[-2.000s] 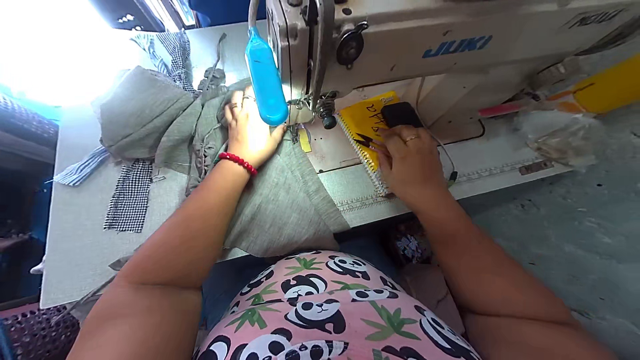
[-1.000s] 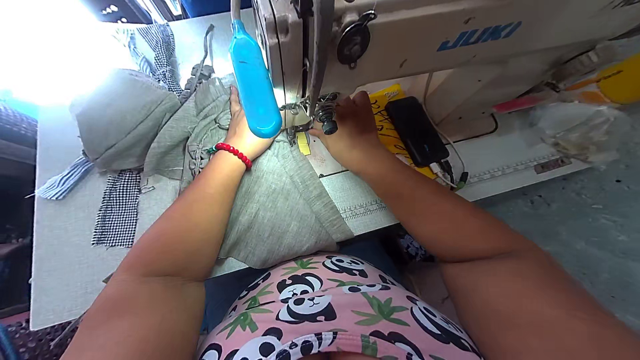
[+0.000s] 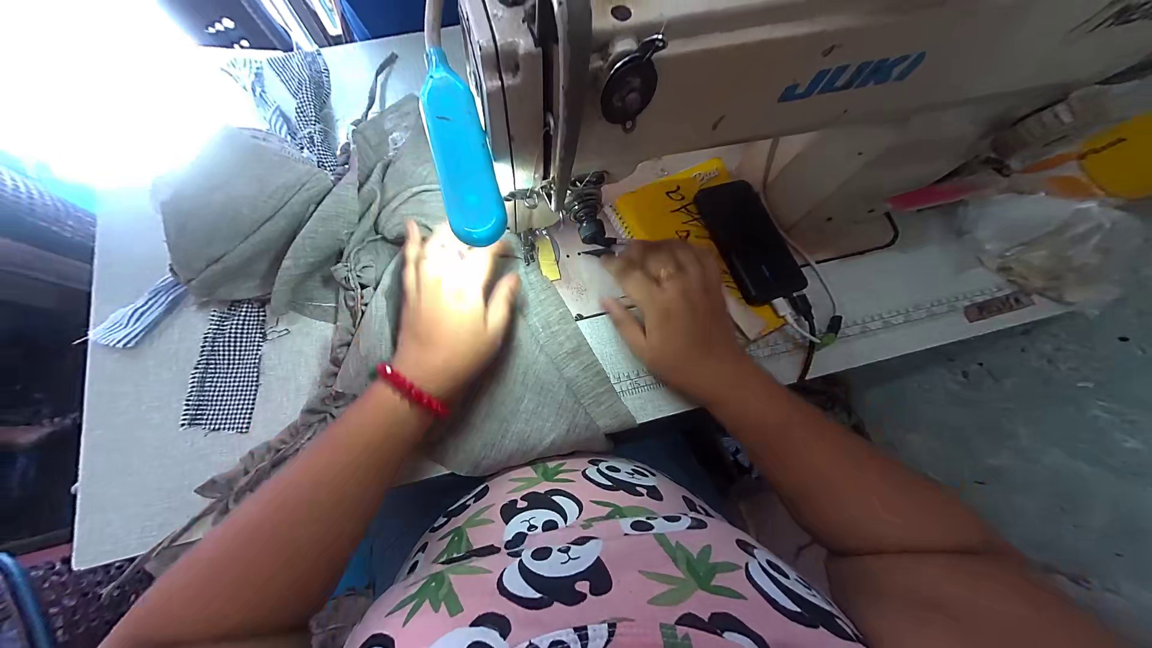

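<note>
My left hand (image 3: 454,306), above a red bead bracelet, lies with spread fingers on the grey fabric (image 3: 531,387), left of the presser foot (image 3: 528,245). The fabric's straight folded edge runs from the foot toward my lap. My right hand (image 3: 670,306) is over the machine bed, blurred, beside the yellow spiral notebook (image 3: 661,202). A small dark pointed tool shows at its fingertips; whether the fingers grip it I cannot tell. A blue-cased lamp (image 3: 461,153) hangs in front of the needle area of the JUKI sewing machine (image 3: 720,81). A yellow piece (image 3: 547,257) sits beside the foot.
A black phone (image 3: 751,241) with cables plugged in lies on the notebook. Checked fabric strips (image 3: 225,364) and gathered grey cloth (image 3: 238,211) lie on the table at left. A clear plastic bag (image 3: 1057,247) is at right, beyond the printed ruler (image 3: 945,301) along the table edge.
My right hand went from the notebook to the presser foot area, then back a little to the right. My left hand stays on the grey fabric.
</note>
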